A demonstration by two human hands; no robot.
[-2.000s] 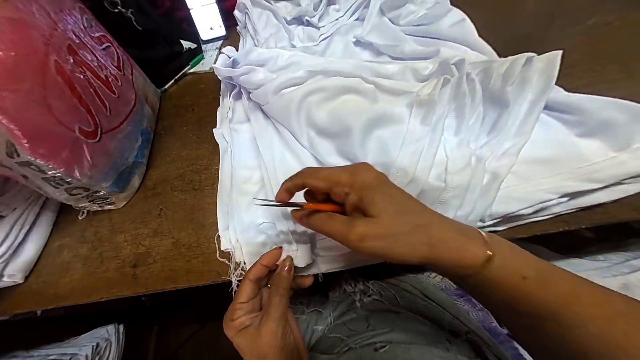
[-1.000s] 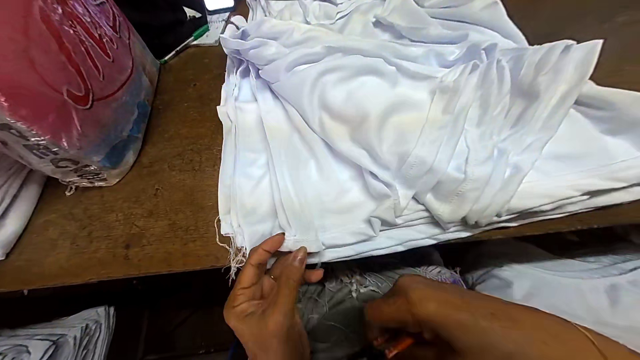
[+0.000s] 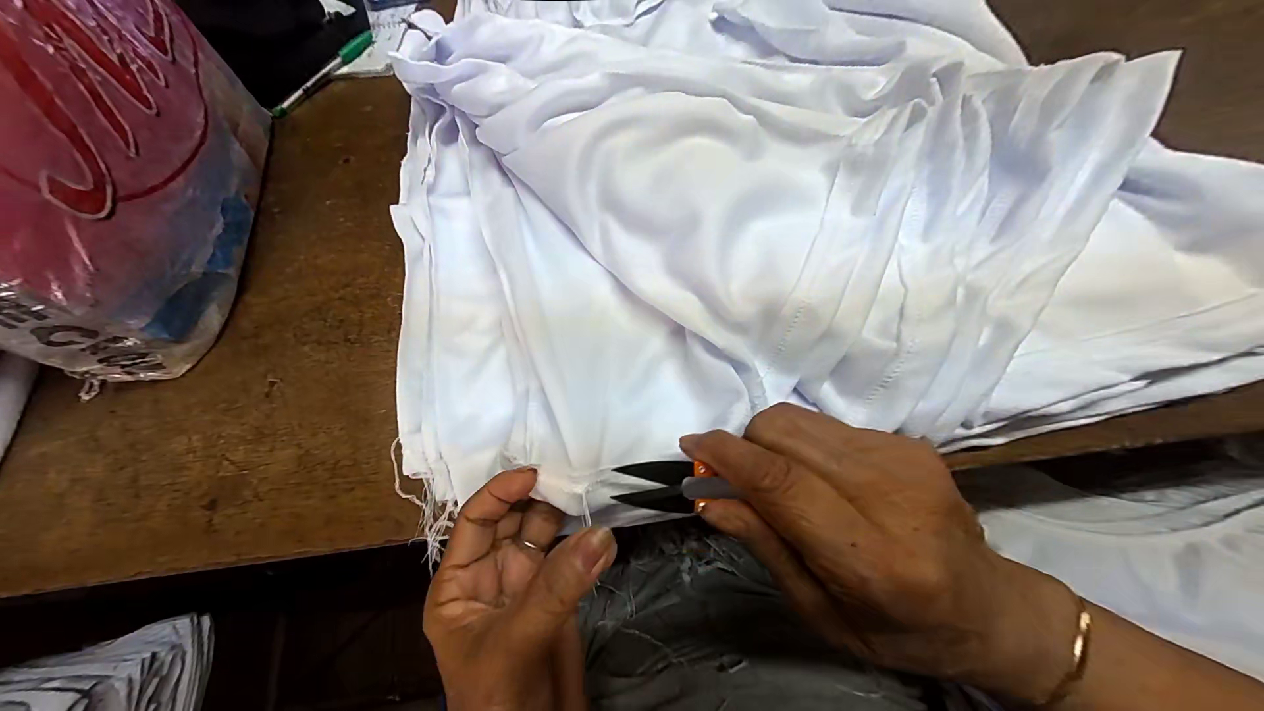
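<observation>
White fabric pieces [image 3: 632, 296] lie stacked and folded at the table's front edge, with seams showing in the upper layers. My left hand [image 3: 523, 583] pinches the fabric's front edge near the lower left corner, where a white loose thread [image 3: 587, 506] hangs by the thumb. My right hand [image 3: 849, 543] grips small thread snips [image 3: 657, 486] with dark blades and an orange part at the fingers. The blades are parted and point left, their tips close to the thread. Frayed threads [image 3: 433, 518] hang from the stack's corner.
The brown wooden table [image 3: 306, 346] carries a plastic-wrapped red package [image 3: 118, 188] at left and a green pen [image 3: 324, 74] behind it. More white fabric pieces [image 3: 114, 671] are stacked low at left. Pale fabric [image 3: 1136, 553] lies below the table edge at right.
A second ago my right hand was below the table edge with the snips; it has moved up to the fabric beside my left hand. My left hand stays at the fabric edge.
</observation>
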